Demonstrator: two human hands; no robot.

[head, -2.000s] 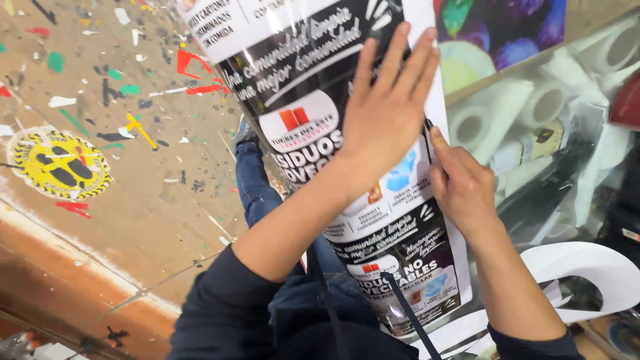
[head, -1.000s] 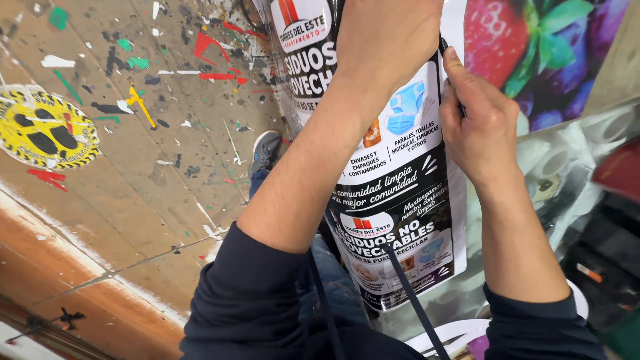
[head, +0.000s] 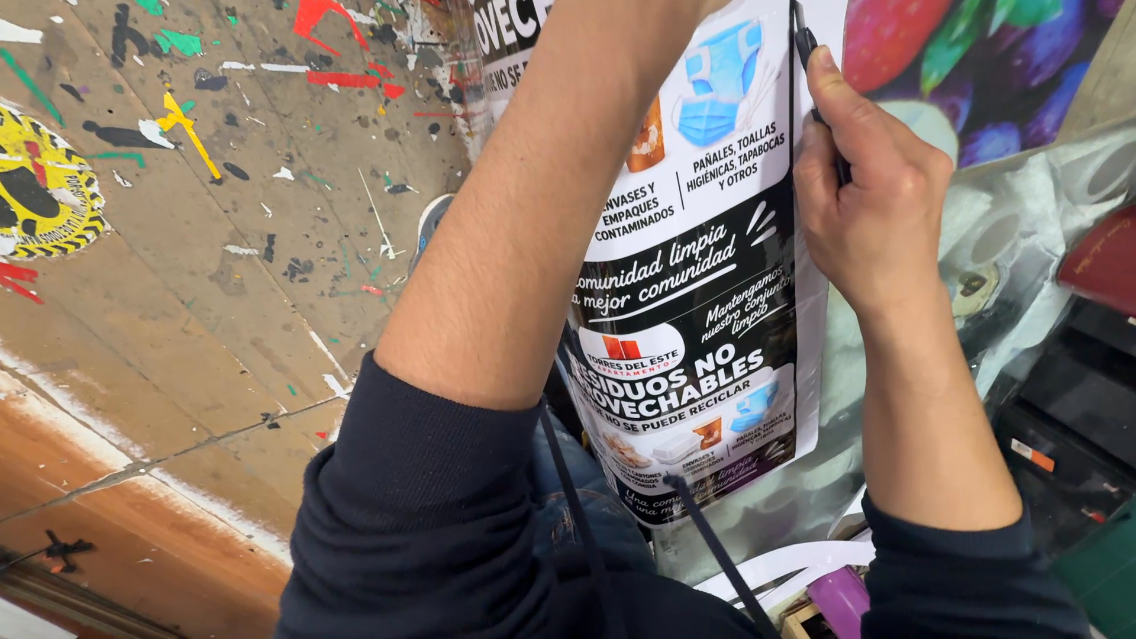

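Note:
A glossy printed sheet with black and white panels bearing writing and pictures lies before me, its near end curving down at my legs. My right hand grips a slim black cutting tool, probably a utility knife, whose upper end rests at the border between the black panel and the sheet's white right margin. My left forearm crosses over the sheet; the left hand is almost wholly beyond the top edge of the view, so its fingers are hidden.
A printed picture of fruit lies at the upper right, above clear plastic film. Black cases and a dark red object are at the right. Scraps of coloured vinyl and a yellow floor sticker mark the floor at left. A purple roll is below.
My left hand, spread flat on the sheet two seconds ago, has moved up past the top of the view. The view has shifted closer over the sheet's near end.

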